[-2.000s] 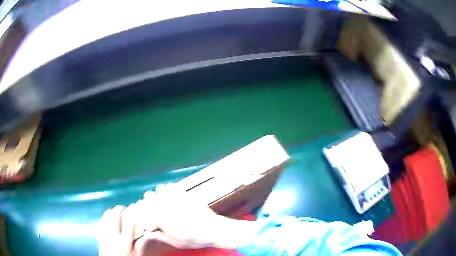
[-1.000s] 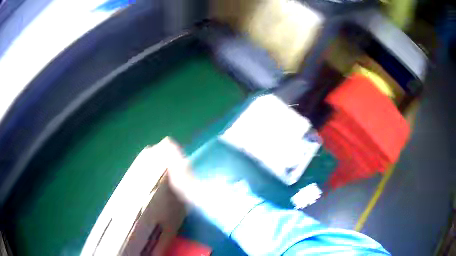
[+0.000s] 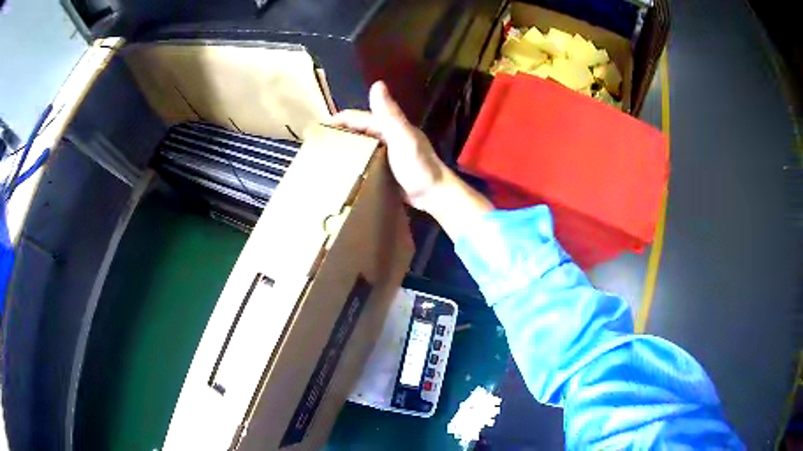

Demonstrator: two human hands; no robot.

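A closed brown carton point(image 3: 299, 308) stands on edge, slanting from the bottom edge up toward the rollers, over the bench scale. Its narrow side shows a handle slot, and its broad side a black printed label. My right hand point(image 3: 401, 154) lies on the carton's far end, fingers over the top edge and thumb raised. The bench scale point(image 3: 414, 352) is partly hidden by the carton; its display and buttons show. My left hand is not in view.
A stack of red boards point(image 3: 572, 163) sits right of my hand. Behind it is an open carton point(image 3: 627, 55) with yellow pieces point(image 3: 563, 60). Dark rollers point(image 3: 229, 163) and a brown cardboard sheet point(image 3: 229, 84) are at the belt's end. A white scrap point(image 3: 474, 416) lies beside the scale.
The view has turned right. The carton has moved from the teal worktop to the scale and rollers. My right hand is now at its far end; my left hand no longer shows.
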